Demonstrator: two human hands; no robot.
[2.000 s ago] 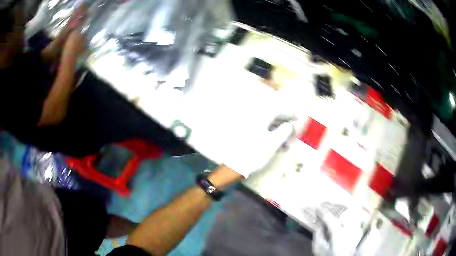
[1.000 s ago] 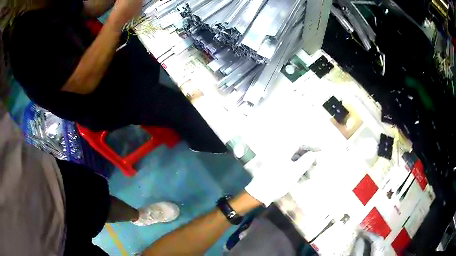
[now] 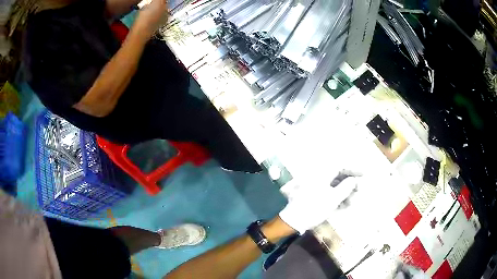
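Observation:
My left hand, in a white glove with greyed fingertips, reaches over the bright bench top. Glare washes out its shape, and I cannot tell if it holds anything. A greyish-white piece at the bottom edge on the right may be my gloved right hand, mostly cut off. Black plastic parts with small bright spots lie apart beyond my left hand: one near the film-like strips' side, one in the middle, one further right.
Metal strips are piled at the top. A person in black works at the bench's left side. A red stool, a blue crate of metal pieces and a shoe are on the floor. A dark surface with parts lies behind.
The view has swung and steadied, so the bench and strips appear sharper and lower right than before. My left hand keeps much the same pose. The blue crate shows more fully.

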